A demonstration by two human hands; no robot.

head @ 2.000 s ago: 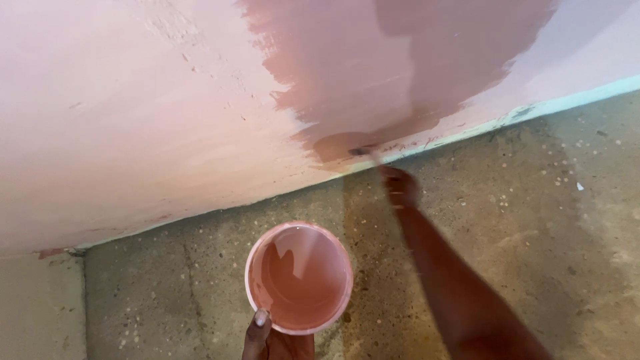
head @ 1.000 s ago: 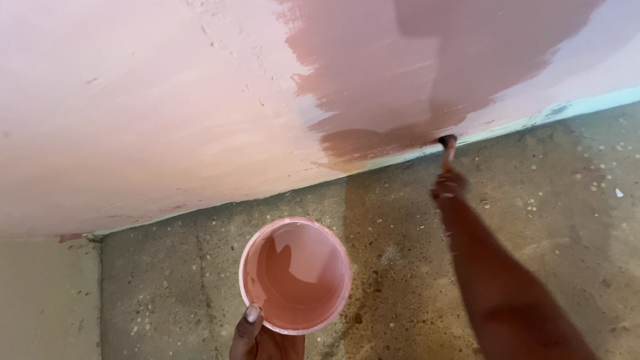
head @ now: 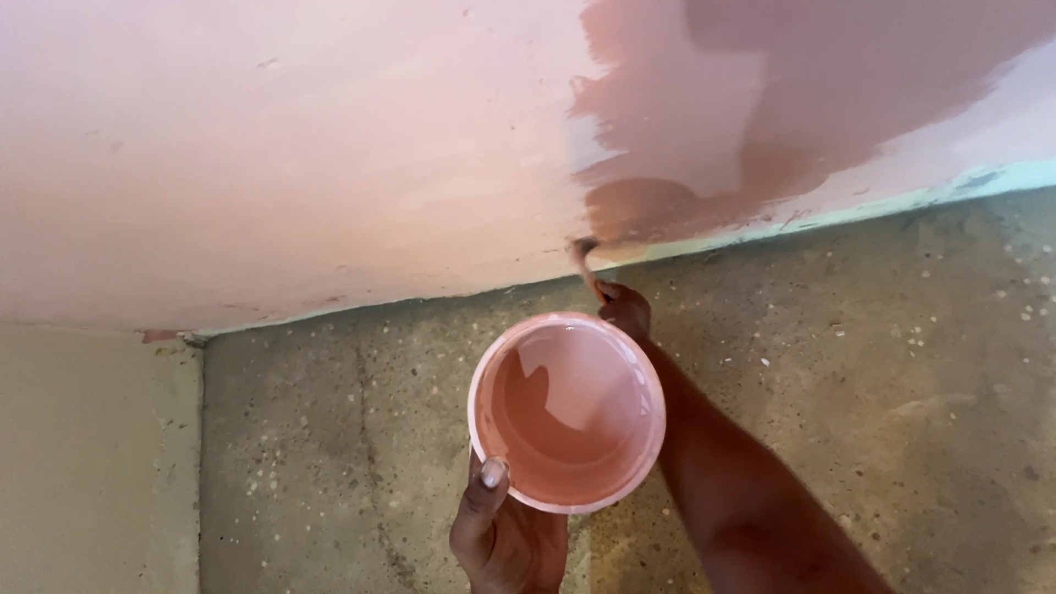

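My left hand [head: 507, 528] grips a round tub of pink paint [head: 569, 412] from below, its thumb over the rim. Beyond the tub, my right hand [head: 624, 309] is closed around the handle of a paintbrush [head: 584, 252]. The dark bristles are at the foot of the pale pink wall [head: 330, 165], by the lower left edge of a darker wet-looking painted patch [head: 660, 132]. The brush is slightly blurred. Part of my right forearm is hidden behind the tub.
A speckled concrete floor [head: 330, 429] meets the wall along a pale green strip [head: 932, 190]. At the lower left stands a beige wall or raised block [head: 91, 462], whose edge forms a corner with the pink wall. Shadows fall over the painted patch.
One second ago the brush was farther right along the wall's foot; my right hand has moved it left to the edge of the darker patch. My left hand still holds the tub.
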